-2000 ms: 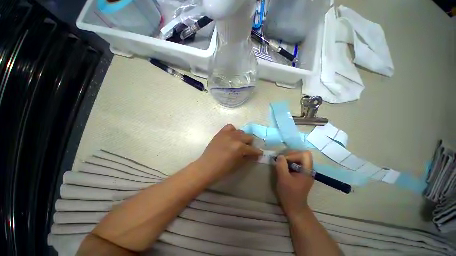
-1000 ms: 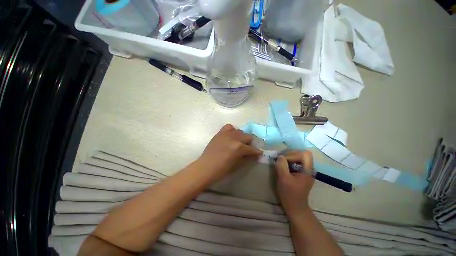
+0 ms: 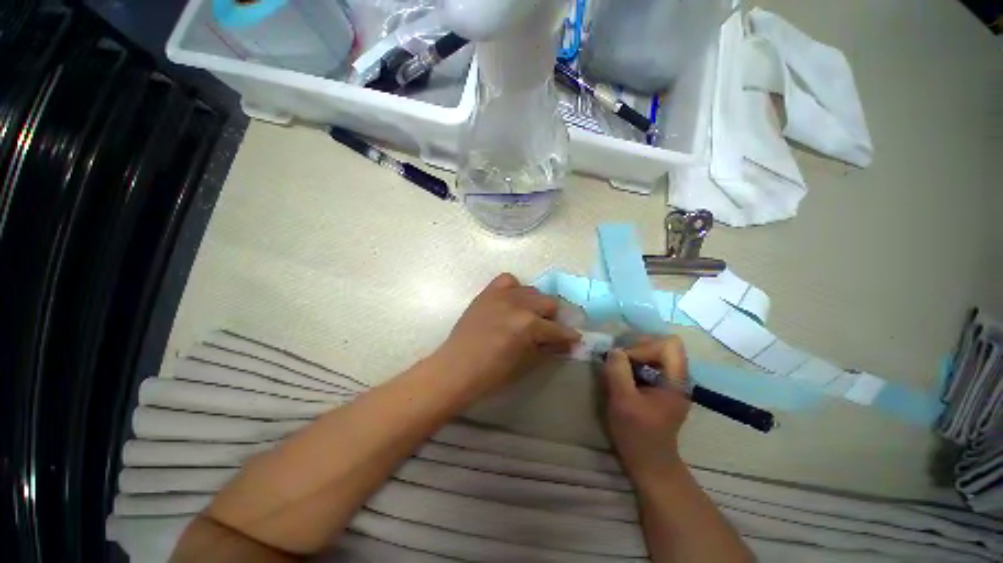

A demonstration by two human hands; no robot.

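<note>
My right hand (image 3: pixel 647 398) grips a black pen (image 3: pixel 728 409), its tip at a small white sticker label (image 3: pixel 591 346). My left hand (image 3: pixel 500 330) rests on the table with its fingertips at the left end of that label; whether it pinches the label is hard to tell. A pale blue backing strip (image 3: pixel 627 275) lies curled behind the hands, and white stickers (image 3: pixel 759 343) run along it to the right. Long beige-grey fabric plies (image 3: pixel 517 473) lie fanned in steps under my forearms.
A clear bottle (image 3: pixel 511 165) stands before white trays (image 3: pixel 423 110) holding a label roll and pens. Another pen (image 3: pixel 390 163) lies left of it. A silver bulldog clip (image 3: pixel 686 244), white fabric pieces (image 3: pixel 748 143) and a folded grey stack (image 3: pixel 974 407) are to the right. Black ribbed objects (image 3: pixel 88 275) stand left.
The pen and my right fingers have shifted very slightly over the label. My left hand has stayed in place.
</note>
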